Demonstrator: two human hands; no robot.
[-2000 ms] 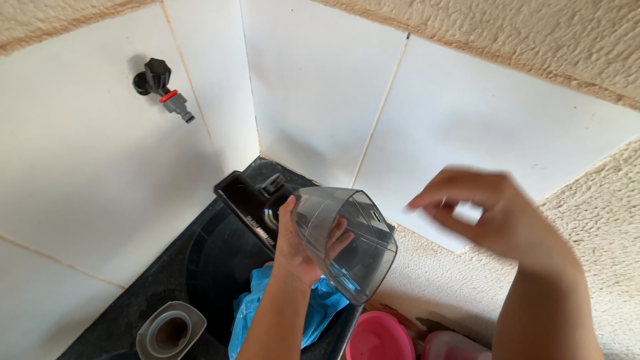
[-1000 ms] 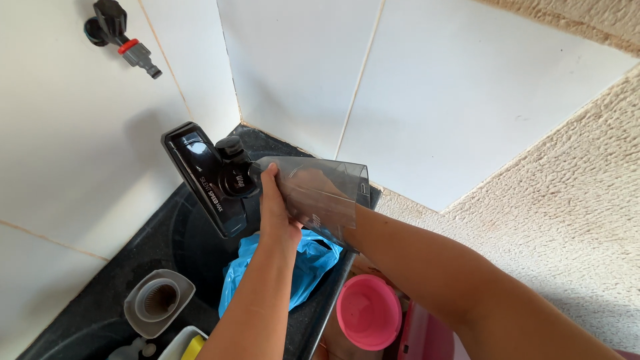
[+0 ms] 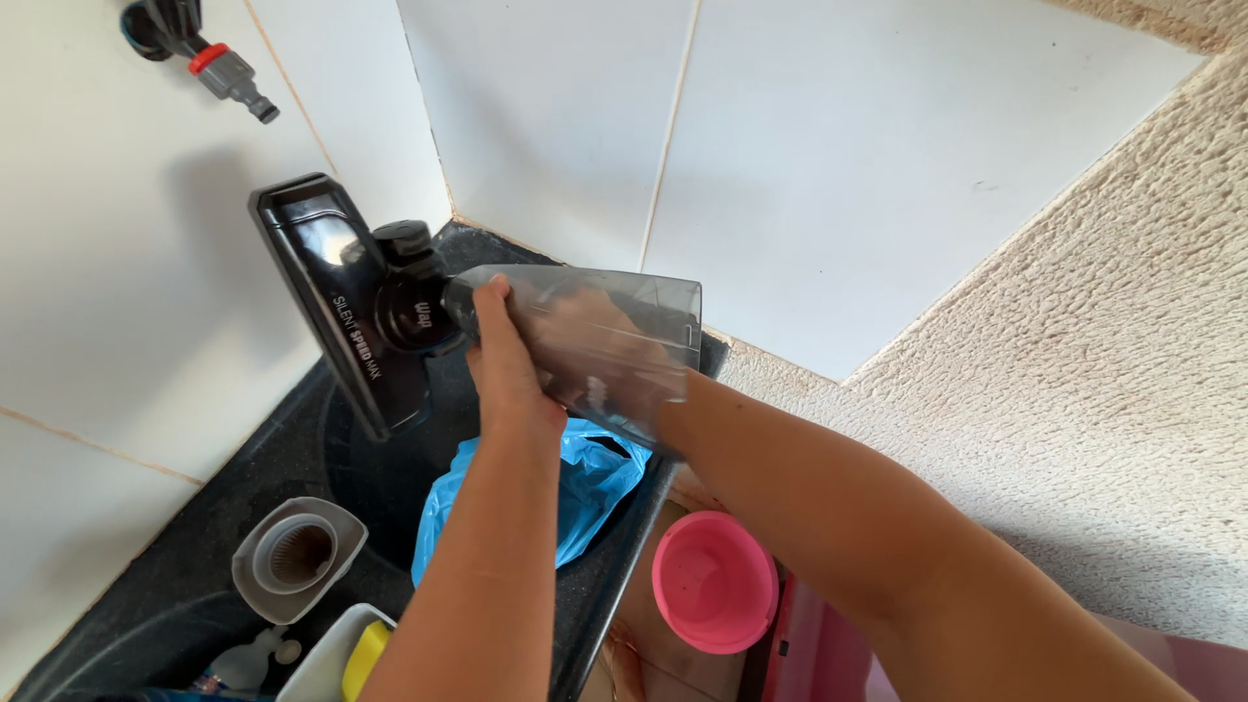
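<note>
My left hand (image 3: 512,361) grips the narrow neck end of a clear smoky plastic vacuum dust container (image 3: 673,302). A black Wap vacuum floor head (image 3: 341,292) is attached at that end, tilted over the dark sink. My right hand (image 3: 595,327) is inside the container through its wide open end, seen blurred through the wall; whether its fingers hold anything cannot be told. Below my left forearm a blue plastic bag (image 3: 595,487) lies in the sink. A grey filter part (image 3: 300,561) with a brown, dirty pleated centre rests on the counter at the lower left.
A black stone sink counter (image 3: 624,585) runs along white tiles. Above it is a tap with a grey hose connector (image 3: 229,78). A white container (image 3: 322,653) with a yellow sponge (image 3: 366,658) and a clear bottle (image 3: 239,663) are at lower left. A pink bucket (image 3: 717,585) stands below.
My right hand, apart from the container two seconds ago, has moved left into its open end. My left hand keeps its hold near the neck. The view has shifted closer.
</note>
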